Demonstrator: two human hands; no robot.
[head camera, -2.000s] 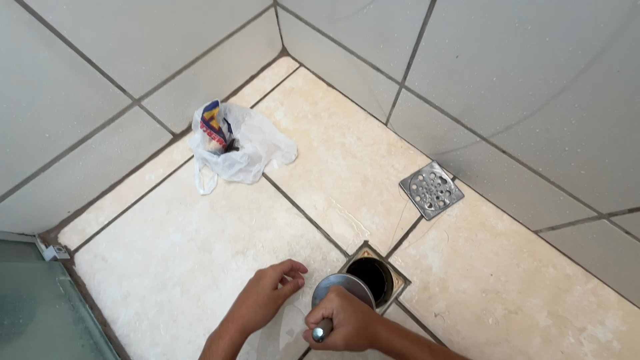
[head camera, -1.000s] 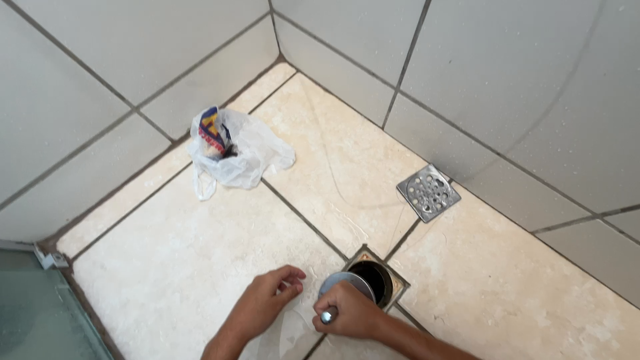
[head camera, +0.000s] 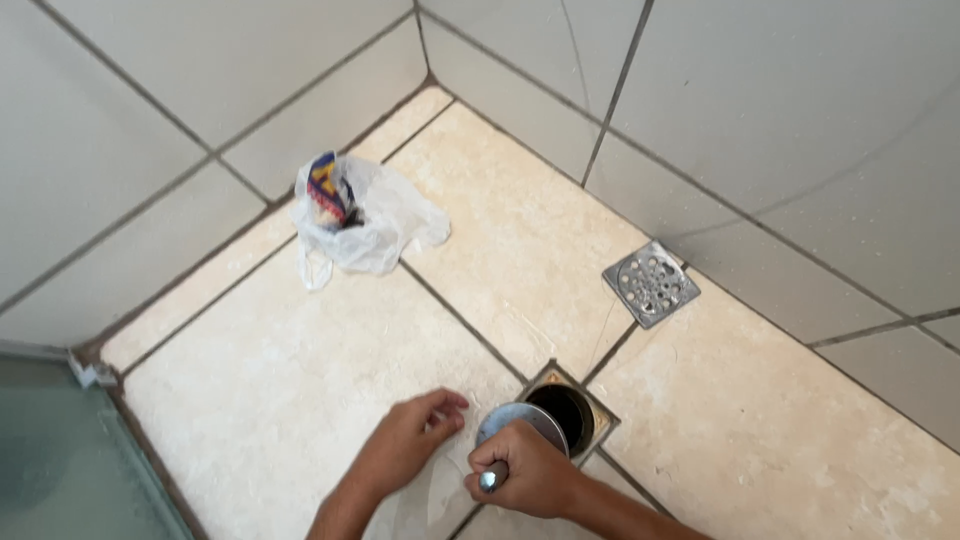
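Observation:
My right hand (head camera: 525, 469) is closed around a handle whose rounded metal end (head camera: 493, 477) pokes out of the fist. Beneath that hand lies a round grey disc (head camera: 517, 420), partly over the near left side of the open floor drain (head camera: 562, 412); whether handle and disc are one piece is hidden by the hand. Just left of the disc, my left hand (head camera: 412, 439) hovers over the tiles with curled fingers, holding nothing. A square metal drain grate (head camera: 651, 285) with round holes rests on the floor near the right wall, beyond the drain.
A white plastic bag (head camera: 375, 232) with a colourful printed packet (head camera: 326, 191) inside lies near the left wall. Tiled walls (head camera: 510, 67) meet in a corner at the back. A glass panel (head camera: 67, 450) stands at the lower left. Loose hair lies on the floor tiles (head camera: 487, 195).

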